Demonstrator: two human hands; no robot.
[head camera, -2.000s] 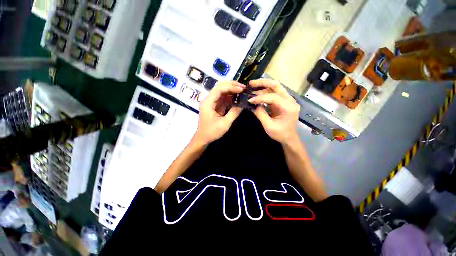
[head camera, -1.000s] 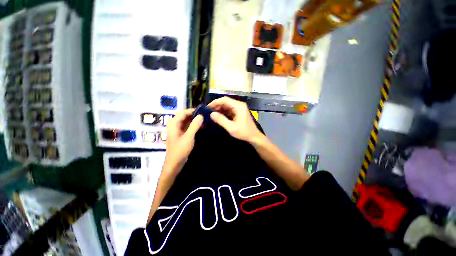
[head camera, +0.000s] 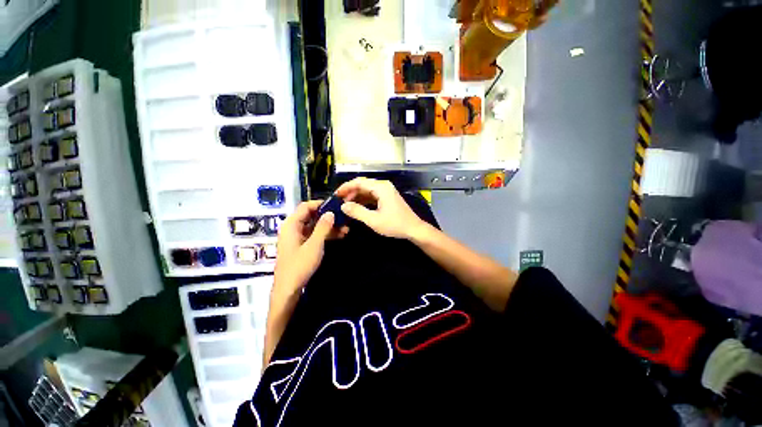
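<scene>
A small dark, bluish watch case (head camera: 333, 206) is held between both hands in front of my chest. My left hand (head camera: 302, 237) grips its left side with thumb and fingers. My right hand (head camera: 378, 208) grips its right side. The fingers hide much of the case, so its inner face cannot be told. The white blister tray (head camera: 171, 125) lies to the left, with black covers (head camera: 246, 135) in its upper pockets and blue, dark and pale-centred cases near its lower end.
The pale machine table (head camera: 359, 108) carries orange fixtures (head camera: 418, 72), a black fixture (head camera: 410, 117) and an orange-brown machine head (head camera: 493, 33). Stacked trays (head camera: 125, 242) stand far left. Another tray (head camera: 226, 350) lies below. A person's purple clothing (head camera: 731, 263) shows at right.
The view has turned and shifted, so the trays and machine table now stand more upright in it. Both hands still hold the case, which shows more of its dark blue surface than at first.
</scene>
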